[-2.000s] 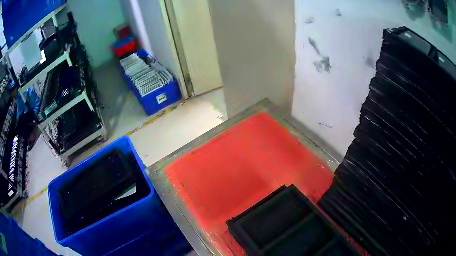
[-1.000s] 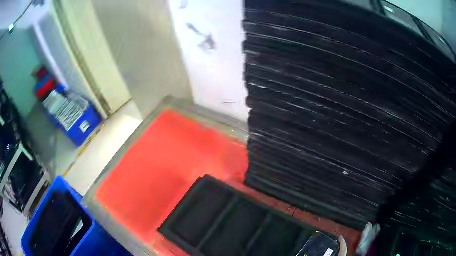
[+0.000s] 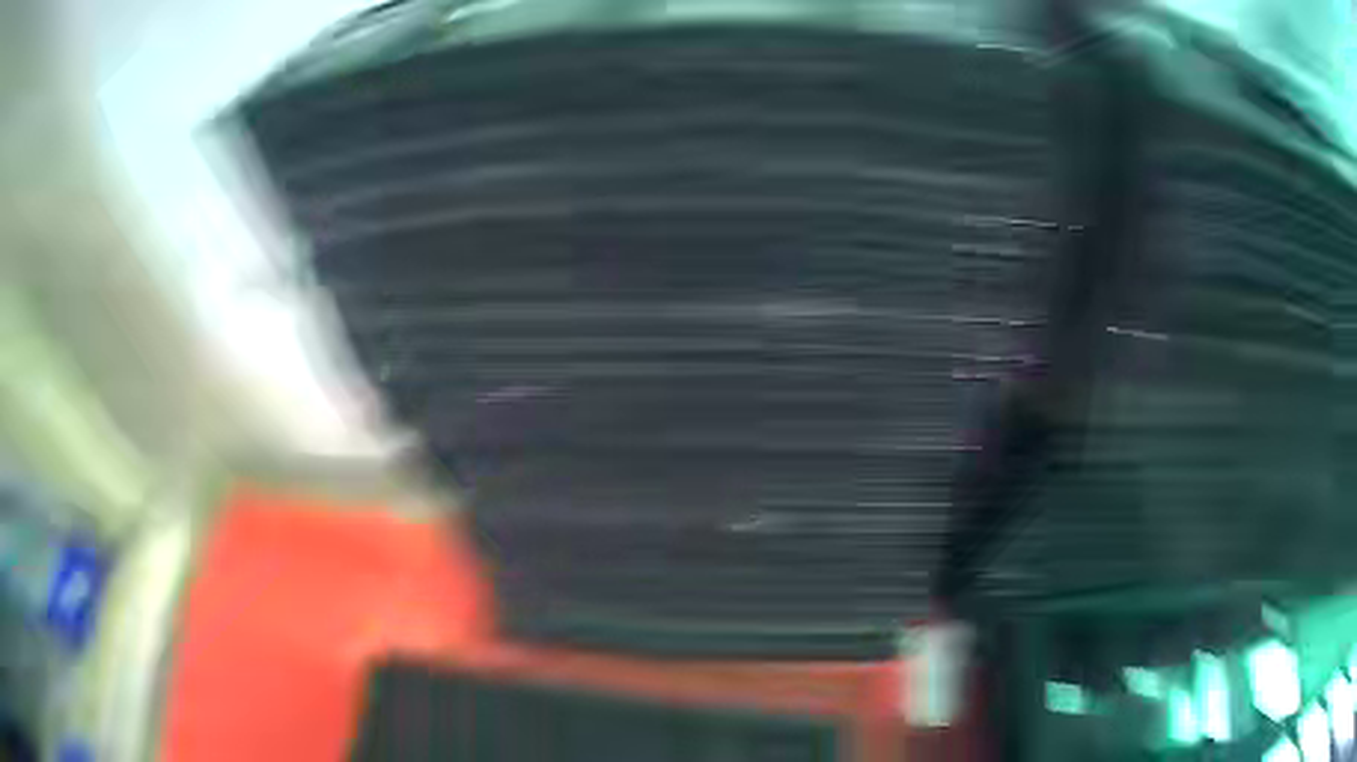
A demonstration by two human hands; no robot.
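The picture is blurred. A black compartment tray point(image 3: 595, 719) lies on the red mat point(image 3: 276, 610) at the bottom, cut off by the lower edge. A tall stack of black trays point(image 3: 640, 343) stands behind it and fills the middle of the view. A second dark stack point(image 3: 1220, 402) stands to its right, with a dark gap between them. A small whitish thing point(image 3: 933, 673) is at the foot of the gap; I cannot tell what it is. Neither of my hands can be seen.
Pale shiny pieces point(image 3: 1272, 677) show at the lower right. A scuffed white wall point(image 3: 223, 283) is at the left behind the stack. A bit of blue point(image 3: 72, 588) shows at the left edge, beyond the bench.
The view has swung to the right. The tray stack now fills the middle, and the second stack shows at the right. The blue crate beside the bench has left the view.
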